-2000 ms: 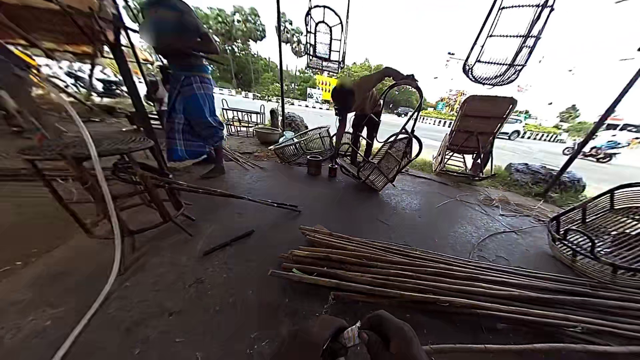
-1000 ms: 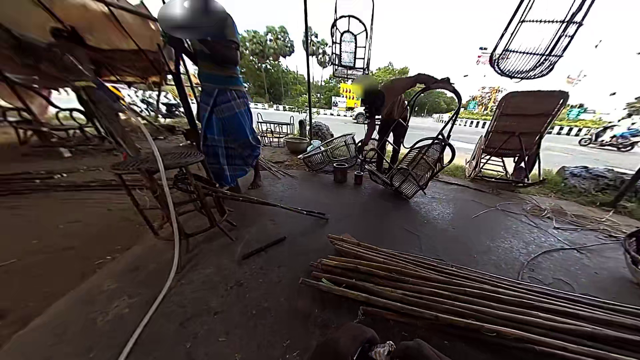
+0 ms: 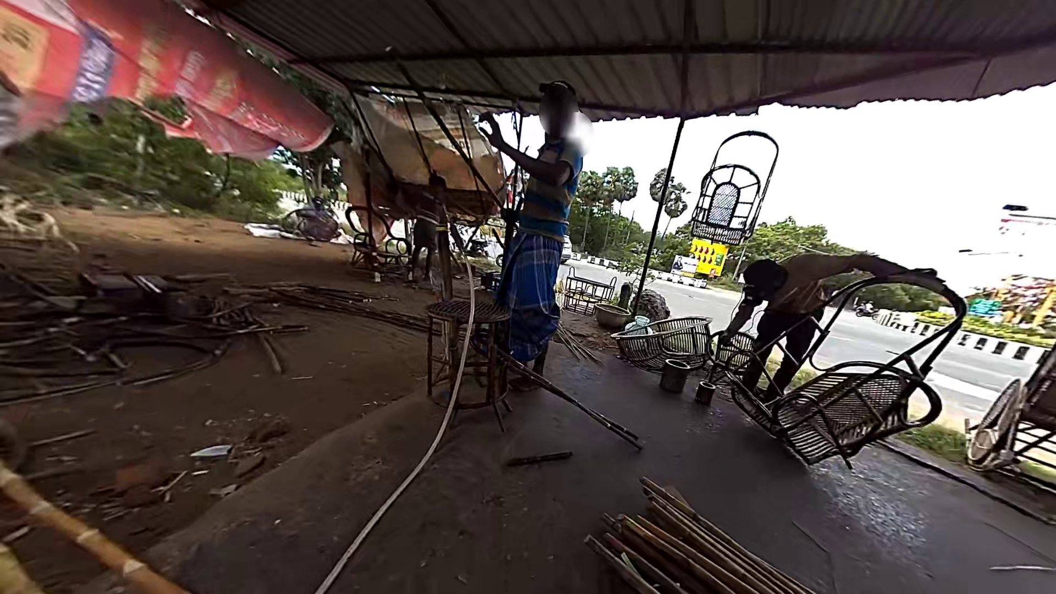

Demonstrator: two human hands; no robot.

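Observation:
Neither of my hands shows in the head view now, so what they hold or touch is hidden. A bundle of cane poles [image 3: 701,540] lies on the floor at the bottom, right of centre, its ends toward the middle. One short dark stick [image 3: 539,459] rests on the floor beyond it. A round cane stool [image 3: 469,312] stands near the centre, with a pale hose or cane [image 3: 445,421] curving down past it to the bottom edge. At the lower left a thick jointed cane pole [image 3: 82,536] cuts across the corner.
A person in a blue checked wrap [image 3: 532,272] stands behind the stool. Another person [image 3: 796,305] bends over a tilted cane rocking chair [image 3: 850,404], near two pots [image 3: 675,375]. Thin poles [image 3: 577,400] reach across the floor. Cane scraps [image 3: 124,330] lie left; a metal roof hangs overhead.
The view has swung left and up. My hands, at the bottom edge in the earlier frames, are out of view. The standing person's arm is now raised toward the poles.

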